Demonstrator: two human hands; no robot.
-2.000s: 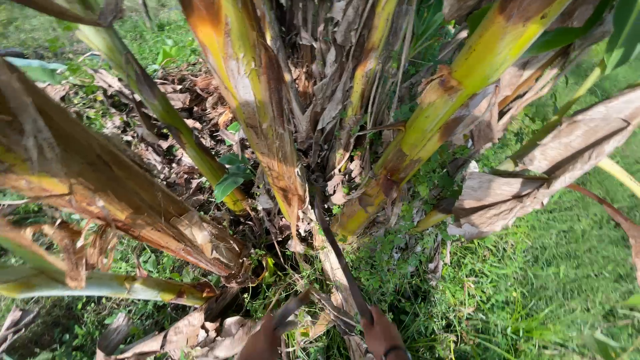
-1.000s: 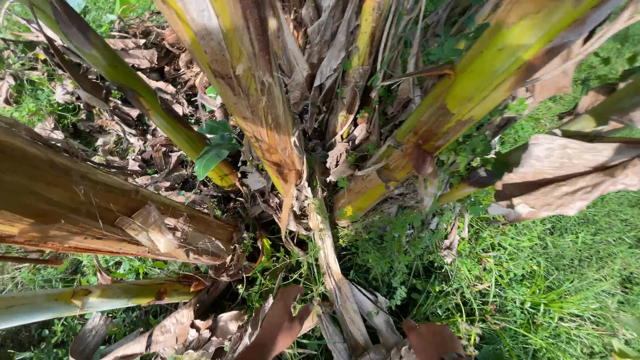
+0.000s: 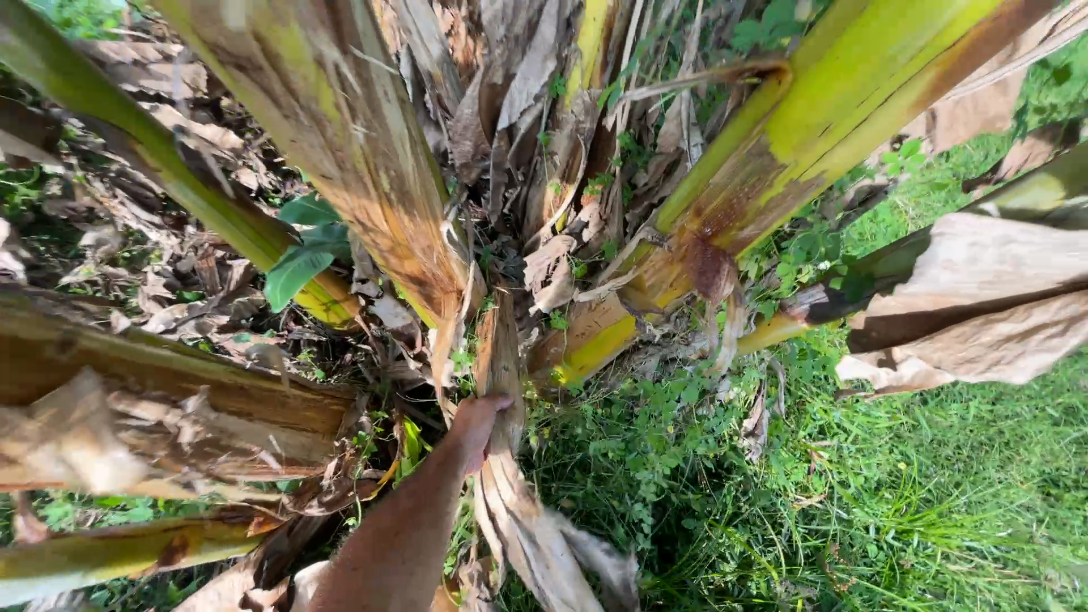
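Note:
My left hand (image 3: 483, 427) reaches up from the bottom centre, its fingers closed round a dry, brown banana leaf sheath (image 3: 531, 544) that hangs down from the base of the clump. Just above the hand, the sheath meets the foot of the banana plants. A thick banana pseudostem (image 3: 365, 161) with peeling brown sheaths rises to the upper left of the hand. Another yellow-green pseudostem (image 3: 790, 144) leans to the upper right. My right hand is out of view.
A cut-looking brown stem (image 3: 170, 408) lies at the left, with a paler stem (image 3: 127, 548) below it. Dry leaf litter (image 3: 204, 280) covers the ground behind. A large dry leaf (image 3: 977, 297) hangs at the right over green grass (image 3: 918, 501). A small green-leaved plant (image 3: 306, 255) grows between stems.
Two seconds ago both hands showed low in the view, the right with a long blade-like tool. Now my left hand is on the dry sheath, and the right hand and tool are out of view.

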